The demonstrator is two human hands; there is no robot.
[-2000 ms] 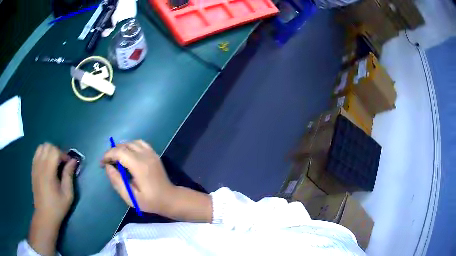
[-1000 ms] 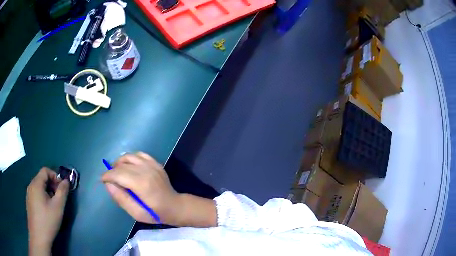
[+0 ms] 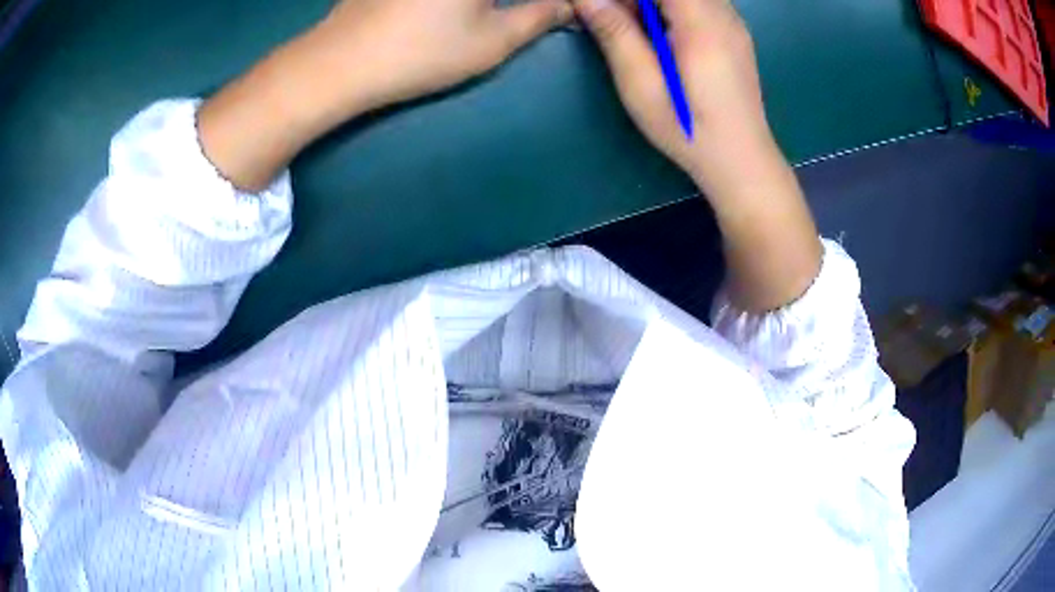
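My left hand (image 3: 434,41) reaches in at the top edge, its thumb tip close to my right hand's fingertips; its other fingers are partly cut off by the frame. My right hand (image 3: 720,98) holds a thin bright blue stick (image 3: 668,72), which slants down across the palm side with its lower end near the wrist. The stick's upper end is out of the picture. The watch body cannot be made out; the place where the fingertips meet is at the top edge and mostly hidden.
The dark green bench mat (image 3: 463,174) lies under both hands, its front edge just ahead of my white smock (image 3: 336,451). A red tray (image 3: 995,41) is at the upper right, with a small yellow scrap (image 3: 972,89) beside it. Cardboard boxes (image 3: 1012,364) stand at the right.
The view has swung down towards my smock. My hands have come together at the top edge. The bottle, tape ring, pens and white sheet have left the picture.
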